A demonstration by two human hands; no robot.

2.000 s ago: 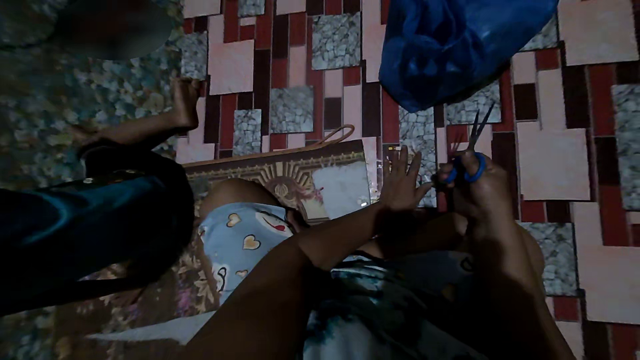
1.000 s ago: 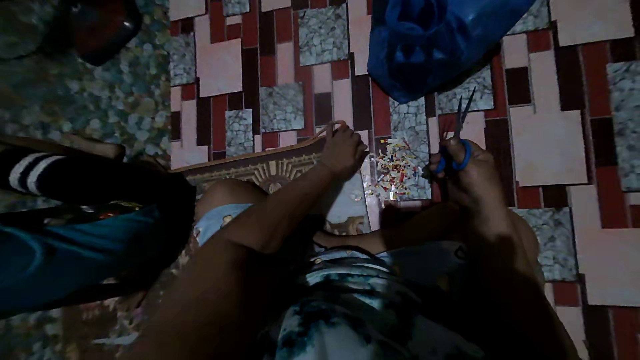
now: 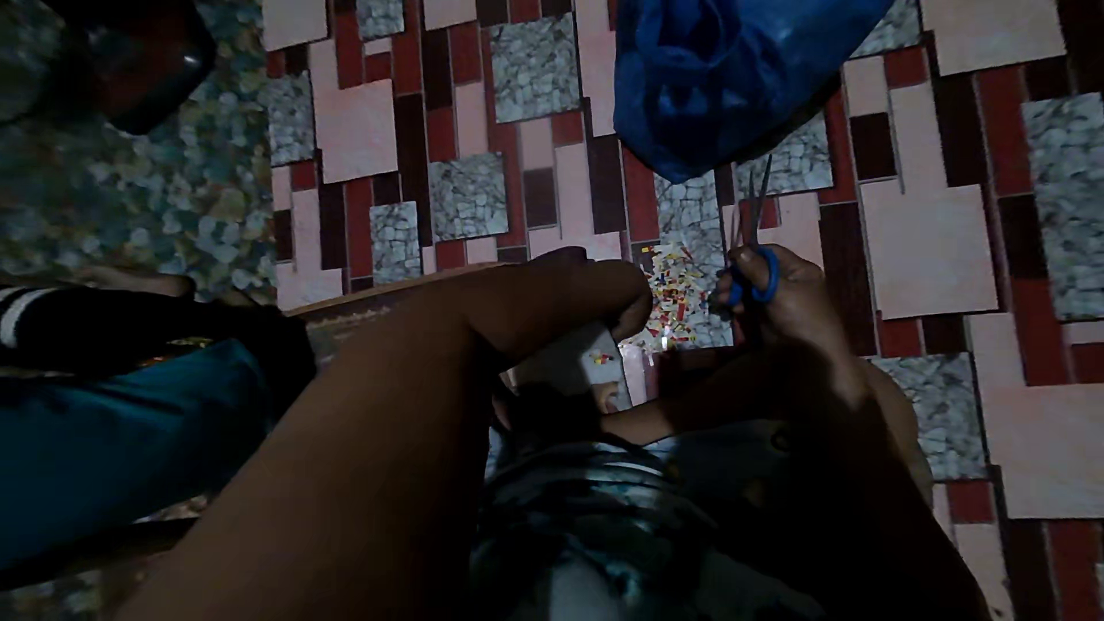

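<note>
My right hand [image 3: 780,289] holds scissors with blue handles [image 3: 765,274], their blades spread a little and pointing away from me. Small red, yellow and white scraps [image 3: 675,297] lie in a pile on the patterned floor covering, between my two hands. Bent at the wrist, my left hand [image 3: 634,297] is at the left edge of the pile; its fingers curl down and are mostly hidden, so whether it holds anything does not show. A few more scraps [image 3: 601,357] lie on a pale patch of the mat below it.
A blue plastic bag [image 3: 707,86] lies beyond the scissors. At the left is another person in teal clothing [image 3: 147,431] with a black, white-striped part. A dark red and black object [image 3: 151,65] sits at the upper left, on a pebble-patterned surface [image 3: 224,207].
My left hand first moved left off the scraps, uncovering them, then came back right to the pile's edge. My right hand keeps hold of the scissors. The other person's striped black part has come into view.
</note>
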